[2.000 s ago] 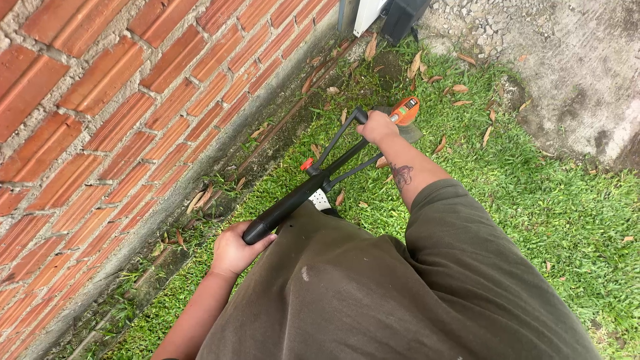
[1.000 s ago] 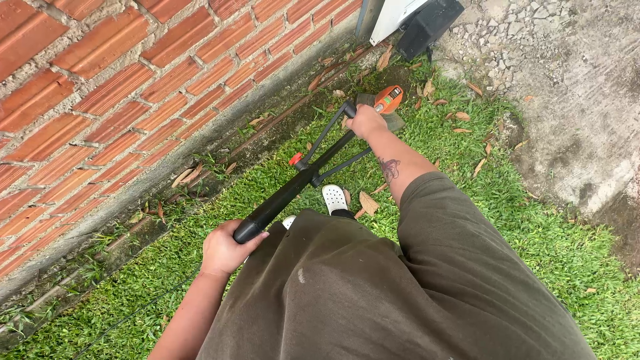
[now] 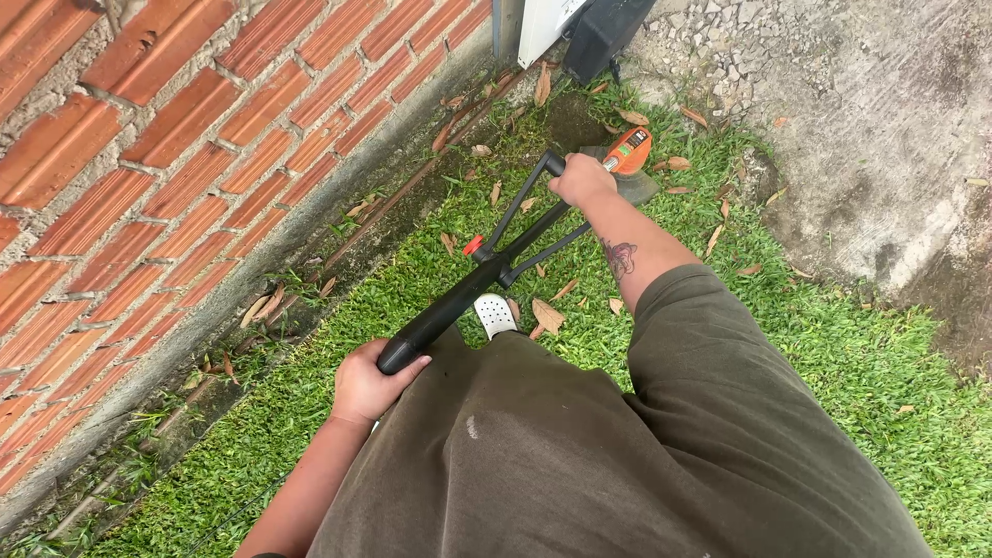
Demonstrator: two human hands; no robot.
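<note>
A string trimmer with a black shaft (image 3: 449, 310) lies diagonally across the view, over the grass. My left hand (image 3: 373, 381) is wrapped around the rear end of its black grip. Farther along, my right hand (image 3: 583, 180) is closed on the front handle, whose black arms spread on both sides of the shaft. A red knob (image 3: 473, 245) sits where the handle joins the shaft. Beyond my right hand is the orange trimmer head (image 3: 629, 150) with a guard (image 3: 637, 188) at grass level. Its cutting line cannot be made out.
A brick wall (image 3: 178, 147) with a concrete base runs along the left. A white panel (image 3: 545, 27) and a black box-like object (image 3: 606, 35) stand at the top. Rough concrete (image 3: 876, 139) borders the grass at right. A white clog (image 3: 496, 314) shows below the shaft among dry leaves.
Both hands have kept their hold on the trimmer. Its orange head now lies a little closer to the concrete edge and the black box than two seconds ago; the view has shifted slightly.
</note>
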